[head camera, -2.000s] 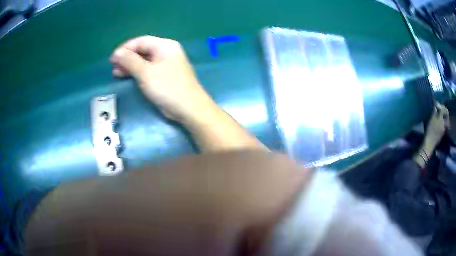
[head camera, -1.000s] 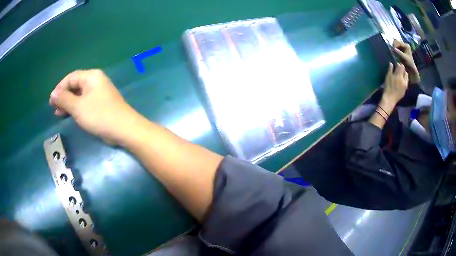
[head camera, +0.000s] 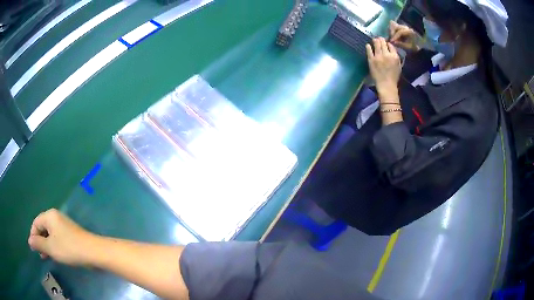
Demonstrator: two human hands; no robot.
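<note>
My right hand [head camera: 55, 237] is at the lower left, with the forearm reaching in from the bottom. Its fingers are curled, with thumb and fingertips together. Whether something small is pinched there cannot be seen. One end of the grey metal housing [head camera: 54, 286] shows just below the hand, with a dark round port. The rest is cut off by the bottom edge. The hand and housing look apart. My left hand is out of the picture.
A shiny clear blister tray [head camera: 199, 164] lies right of my hand, with reddish lines inside. Blue L-shaped tape [head camera: 91, 177] is left of it. A masked coworker [head camera: 421, 146] works at right on a finned housing [head camera: 351, 36]; another housing [head camera: 291, 23] stands nearby.
The view has swung right. The housing, my right hand and the tray now appear lower and further left. The housing is mostly cut off, and more of the coworker shows. My right fingers stay curled.
</note>
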